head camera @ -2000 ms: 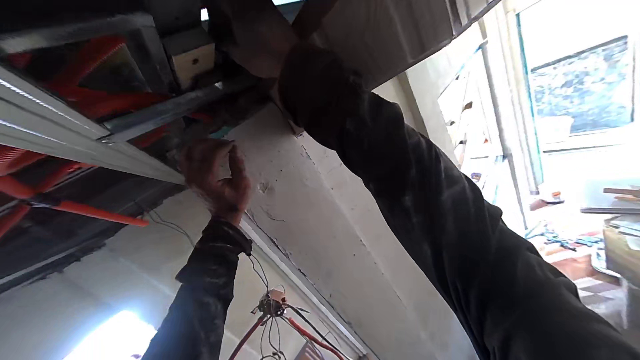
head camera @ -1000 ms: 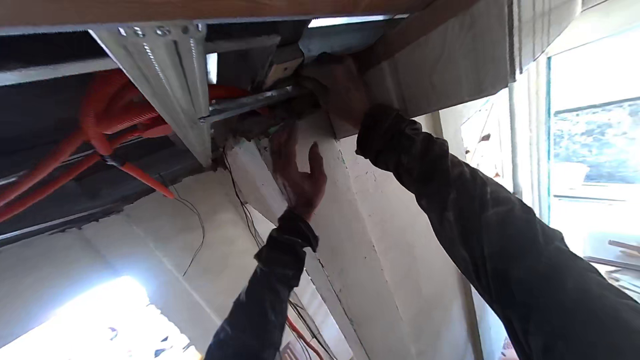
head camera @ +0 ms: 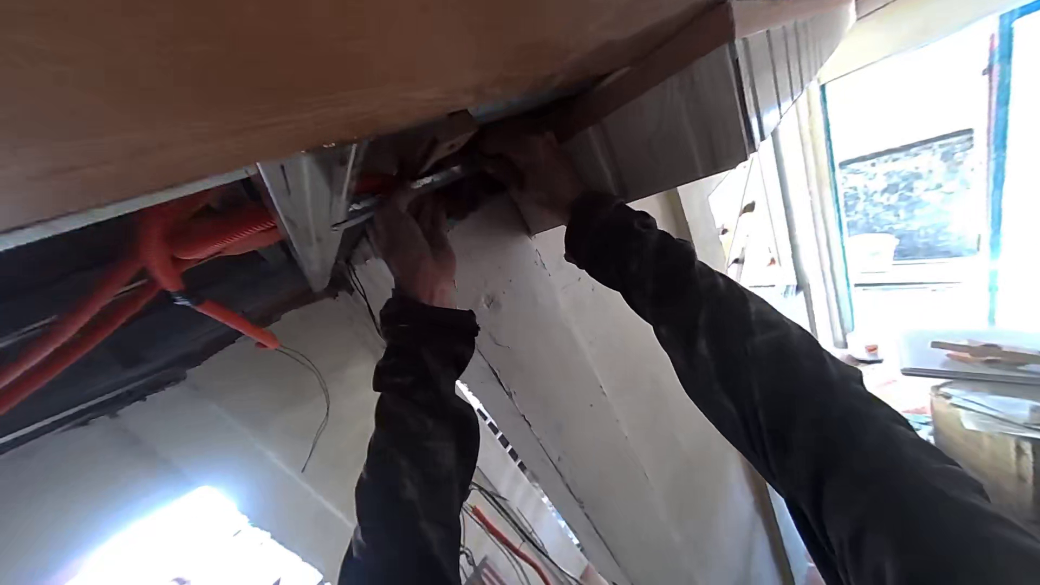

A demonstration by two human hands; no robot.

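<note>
Both of my arms, in dark sleeves, reach up under the ceiling. My left hand [head camera: 416,250] is raised to the underside of a thin metal rail [head camera: 436,177]; its fingertips are in shadow, and whether they grip the rail cannot be told. At the rail's right end is my right hand [head camera: 536,175], beside a wood-grained panel [head camera: 670,134], its fingers partly hidden. A small wooden block [head camera: 449,142] sits just above the rail. Left of my left hand, a galvanized metal profile [head camera: 305,215] hangs down at a slant. A wide wooden board [head camera: 325,73] spans the top of the view.
Orange corrugated conduits [head camera: 154,252] run at the left, one ending in loose thin wires [head camera: 321,390]. A plastered beam [head camera: 536,382] slopes below my hands. More wires [head camera: 512,520] hang lower down. At the right are a window [head camera: 910,195] and a box [head camera: 983,439] with boards on it.
My left hand has moved up to the rail from lower down. My right hand stays at the rail's right end. The view has shifted, and the wooden board fills more of the top.
</note>
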